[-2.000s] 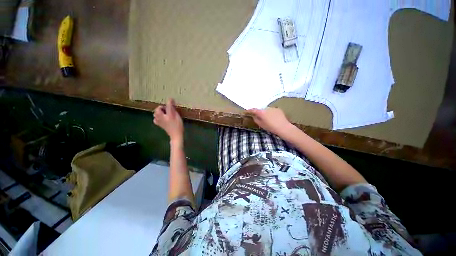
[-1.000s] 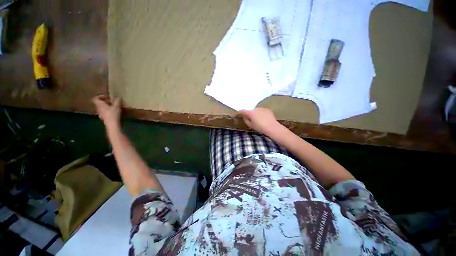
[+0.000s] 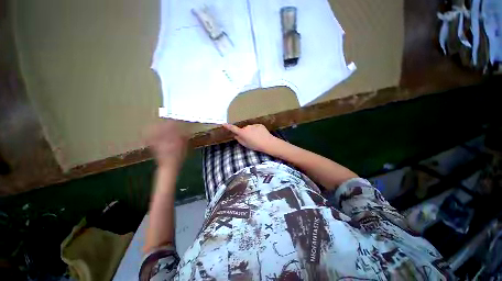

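A large white paper pattern piece (image 3: 190, 82) lies on the khaki fabric lay (image 3: 93, 77), its lower tip at the table's front edge. Two pattern weights rest on it, one tilted at left (image 3: 208, 23) and one upright in view at right (image 3: 290, 36). My right hand (image 3: 252, 135) is at the table edge, a finger at the paper's lower tip; whether it pinches anything is unclear. My left hand (image 3: 168, 144) is blurred near the front edge, just below the paper's lower left corner; its fingers cannot be made out.
The worn reddish-brown table edge (image 3: 325, 111) runs across in front of me. Bundles with white strips (image 3: 459, 33) lie on the table at the far right. Below the table are a khaki cloth (image 3: 94, 249) at left, a white surface (image 3: 189, 222) and clutter at lower right.
The view has turned to the right, and the yellow-handled cutter has left the picture. My left hand has moved from the fabric's left corner toward the paper. My right hand stays by the paper's tip.
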